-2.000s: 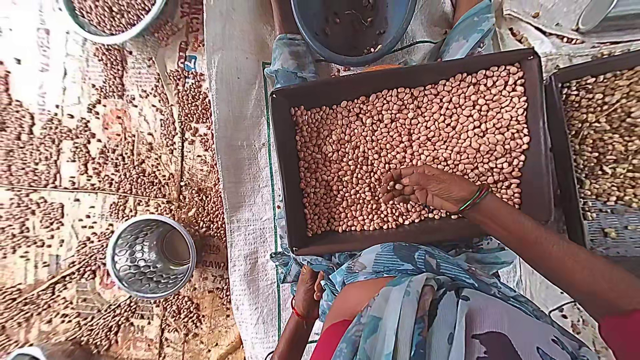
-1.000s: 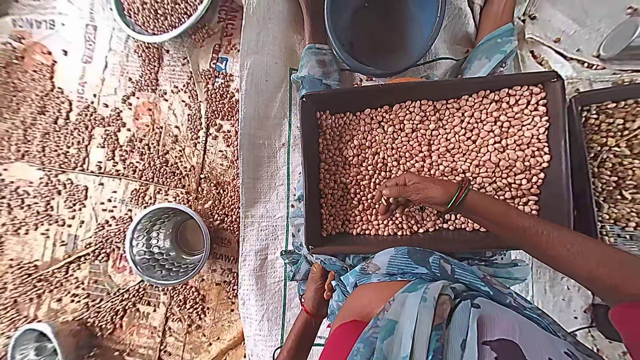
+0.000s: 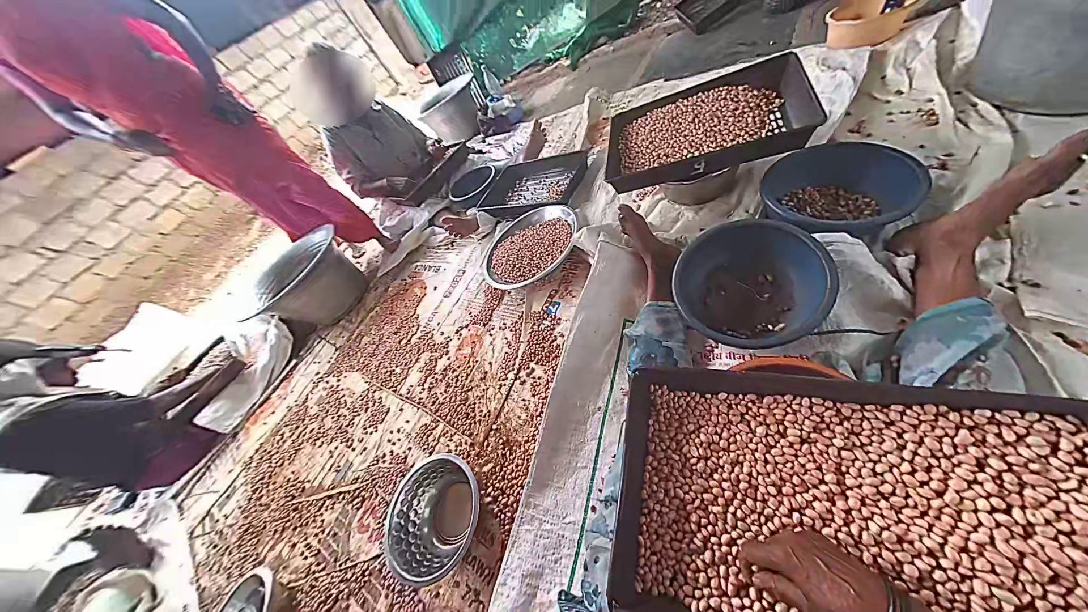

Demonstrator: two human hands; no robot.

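A dark rectangular tray (image 3: 631, 476) full of reddish shelled nuts (image 3: 816, 450), which look like peanuts, lies across my lap at the lower right. My right hand (image 3: 812, 571) rests palm down on the nuts near the tray's bottom edge, its fingers bent toward the left. Whether a nut is between the fingertips is hidden. My left hand is out of the frame. Just beyond the tray, between my feet, stands a blue basin (image 3: 755, 285) with dark scraps in it, and a second blue basin (image 3: 846, 189) sits behind it to the right.
Left of me, nuts are scattered over printed sheeting (image 3: 408, 416), with a dimpled metal bowl (image 3: 432, 520) and a bowl of nuts (image 3: 532, 248). Another tray of nuts (image 3: 705, 127) stands ahead. A large metal pot (image 3: 310, 276) and several people are at the left.
The view has swung up and outward, bringing other people and more containers in. My left hand, earlier beside the tray's lower left corner, is out of view. My right hand is still over the nuts.
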